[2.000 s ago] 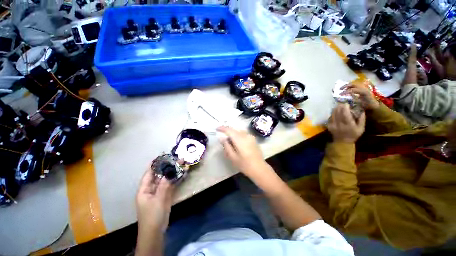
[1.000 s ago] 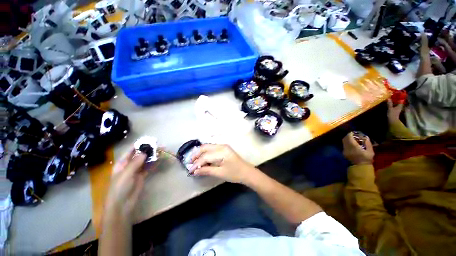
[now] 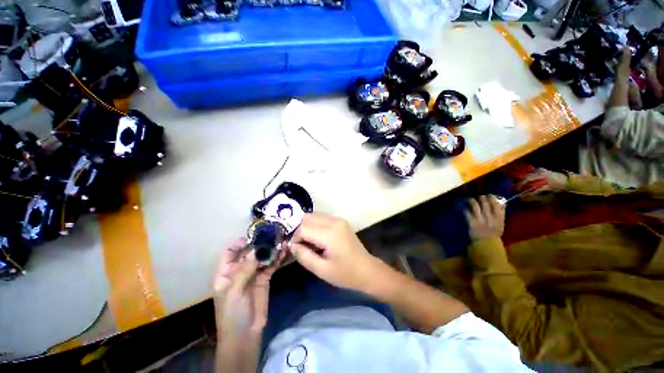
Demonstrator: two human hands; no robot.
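Observation:
My left hand (image 3: 242, 284) holds a lens module (image 3: 266, 240), a dark cylinder on a round base, near the bench's front edge. My right hand (image 3: 331, 251) is at the module's right side, its thumb and fingertips pinched together close to the housing. What the fingertips hold is too small to tell. An open black housing (image 3: 294, 197) with a whitish plate (image 3: 282, 210) and a central hole lies on the bench just behind the module. A thin dark wire runs from the housing towards a white sheet (image 3: 299, 134) behind it.
A blue bin (image 3: 269, 62) stands at the back with modules inside. Filled units (image 3: 401, 157) cluster right of it, and waiting housings (image 3: 129, 136) with orange wires are heaped at left. A white scrap (image 3: 497, 103) lies farther right. A person in brown sleeves (image 3: 510, 291) works at the right.
My left hand has brought the module back right, against the housing. My right hand has left the housing's plate and moved to the module's side. The neighbour's hands have moved. The view has shifted.

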